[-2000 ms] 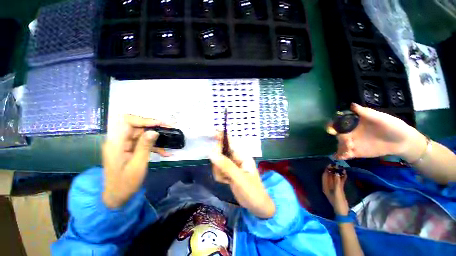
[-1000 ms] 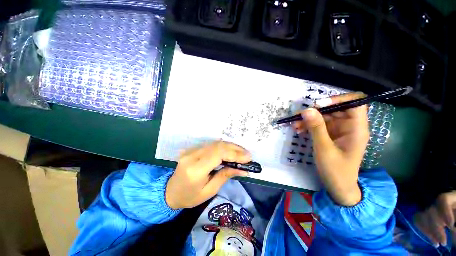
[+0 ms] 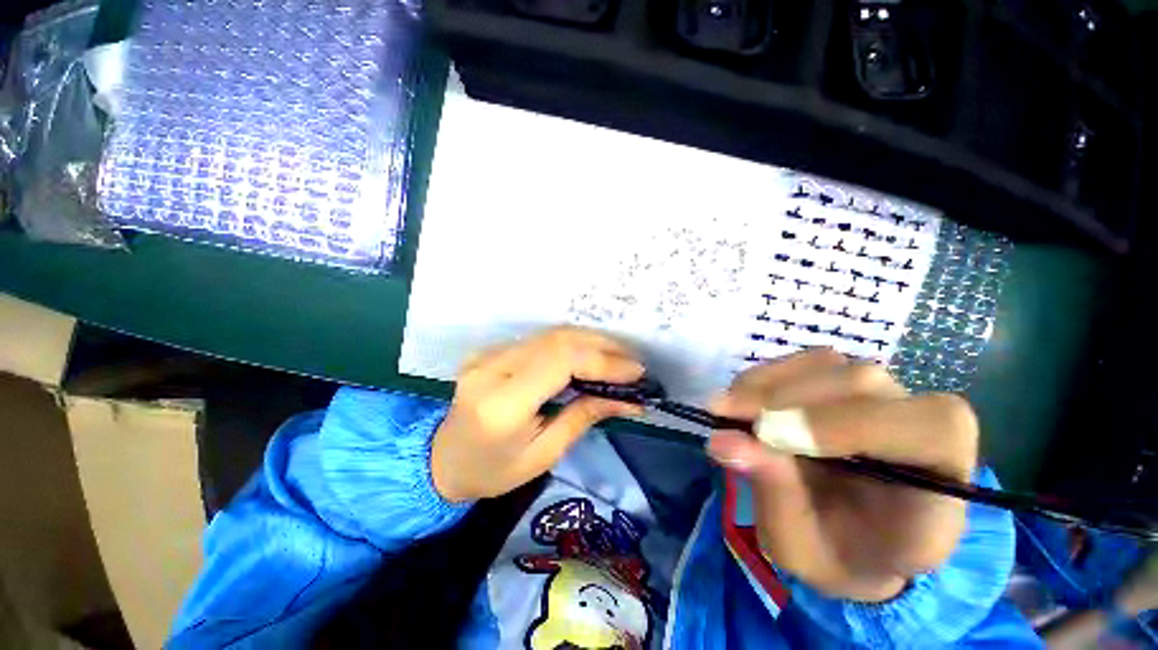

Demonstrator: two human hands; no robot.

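My left hand (image 3: 527,413) pinches a small glossy black housing (image 3: 618,391), seen edge-on as a thin bar. My right hand (image 3: 851,470) holds a long black pen-like tool (image 3: 914,477), with a whitish band on one finger. The tool's tip meets or nearly meets the right end of the housing; exact contact is too small to tell. Both hands are above the near edge of the white paper (image 3: 521,191). Tiny grey specks (image 3: 679,273) lie scattered on the paper. Small black parts (image 3: 845,260) sit in rows at its right.
A large black tray (image 3: 787,114) with housings in pockets spans the far edge. Clear blister trays (image 3: 260,140) and a plastic bag (image 3: 64,152) are at the left. A clear sheet (image 3: 959,305) lies right of the paper. An open cardboard box (image 3: 140,495) is below left.
My right hand has moved from above the specks and black parts down and toward me, bringing the tool tip to the housing. My left hand still holds the housing. The view shifted slightly.
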